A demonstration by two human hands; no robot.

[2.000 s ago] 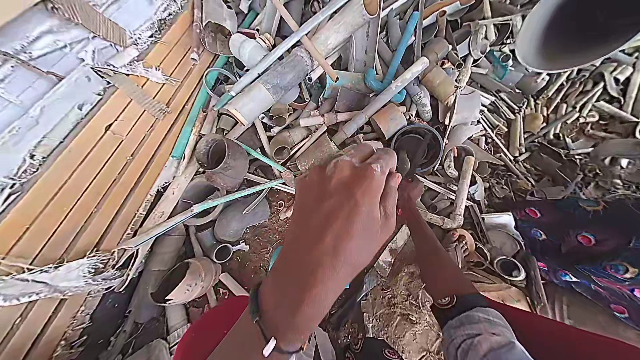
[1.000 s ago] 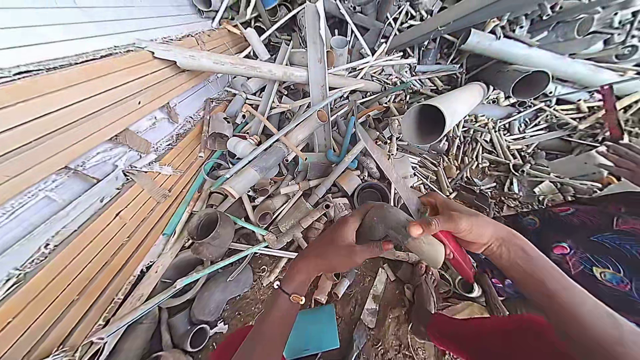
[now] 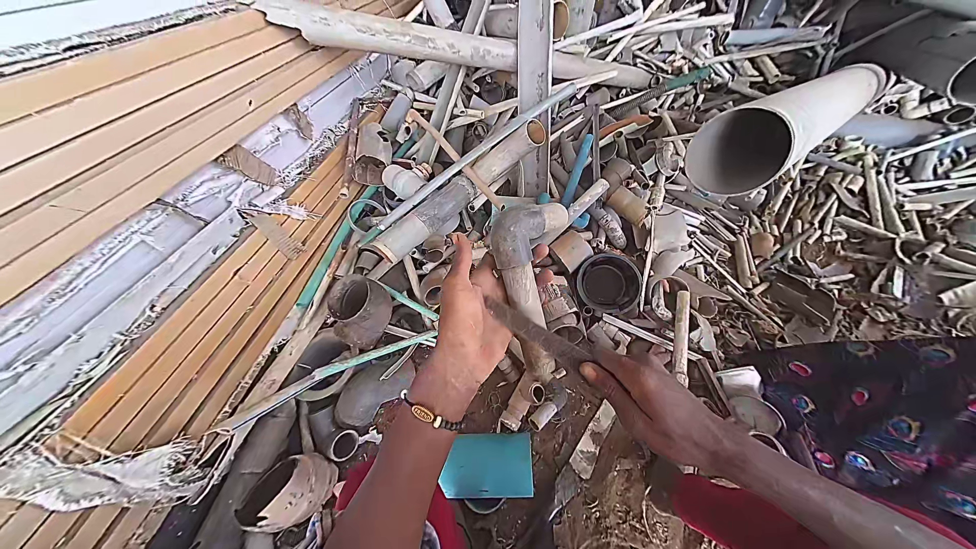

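My left hand [image 3: 476, 309] supports a dirty plastic pipe [image 3: 522, 297] with a grey elbow fitting [image 3: 515, 232] at its upper end. Its fingers pass behind the pipe, and the thumb points up. In my right hand [image 3: 659, 404] is a flat, dark metal blade [image 3: 545, 335], whose handle is hidden. The blade crosses in front of the pipe, its far end close to my left palm; whether it touches the pipe I cannot tell. A teal flat piece [image 3: 488, 465] lies below my hands.
Scrap pipes and fittings surround my hands. A wide grey pipe [image 3: 801, 126] lies at upper right, and a black round fitting [image 3: 608, 282] sits just right of the held pipe. Tan ribbed panels [image 3: 252, 297] lie at left. Dark patterned cloth [image 3: 869, 427] is at lower right.
One second ago my left hand held a rounded grey piece; now it holds the pipe with the elbow. The blade in my right hand then pointed up and away; now it points left across the pipe.
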